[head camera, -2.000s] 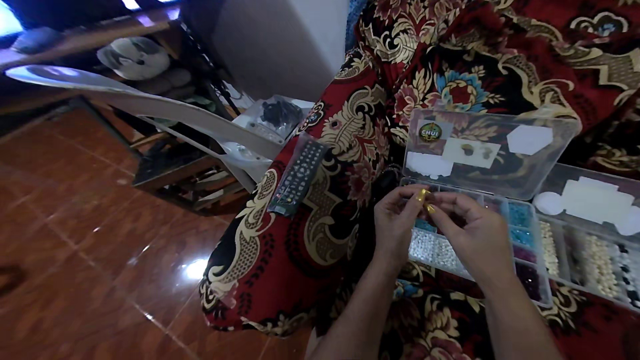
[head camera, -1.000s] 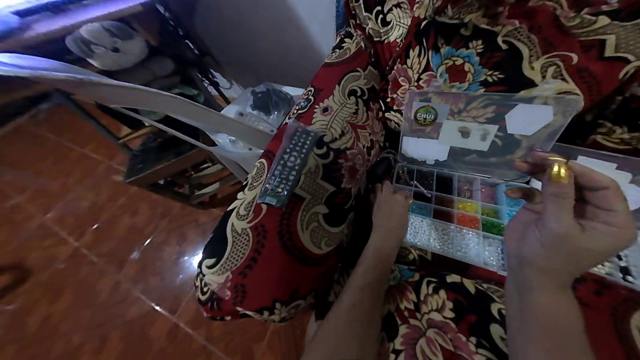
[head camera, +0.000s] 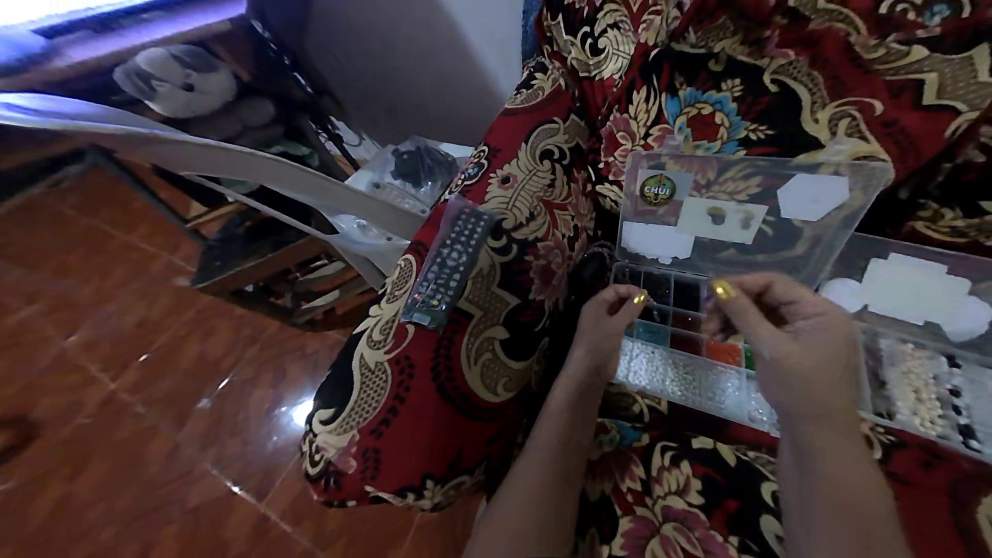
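A clear plastic compartment box (head camera: 682, 387) lies with its lid (head camera: 790, 232) raised, on red, black and cream patterned cloth. Its compartments hold clear, teal, orange, green and dark beads. Over the box's left edge is my left hand (head camera: 608, 322), thumb and forefinger pinched; a thin dark strand seems to run from the fingertips, too fine to make out. My right hand (head camera: 783, 333) hovers over the right part of the box, fingers curled and thumb against forefinger. Whether something small sits in that pinch cannot be seen. Both thumbnails are gold.
A second clear box (head camera: 914, 387) with cream and black beads stands at the right. To the left, a remote control in a plastic sleeve (head camera: 449, 267) lies on the cloth, beside a white plastic chair (head camera: 271, 167) carrying a bagged dark item (head camera: 422, 164). Beyond is a stuffed toy (head camera: 178, 81).
Both hands were together over the box, then parted, the right one moving out to the right. Since then the right hand has come back left, nearer the left hand.
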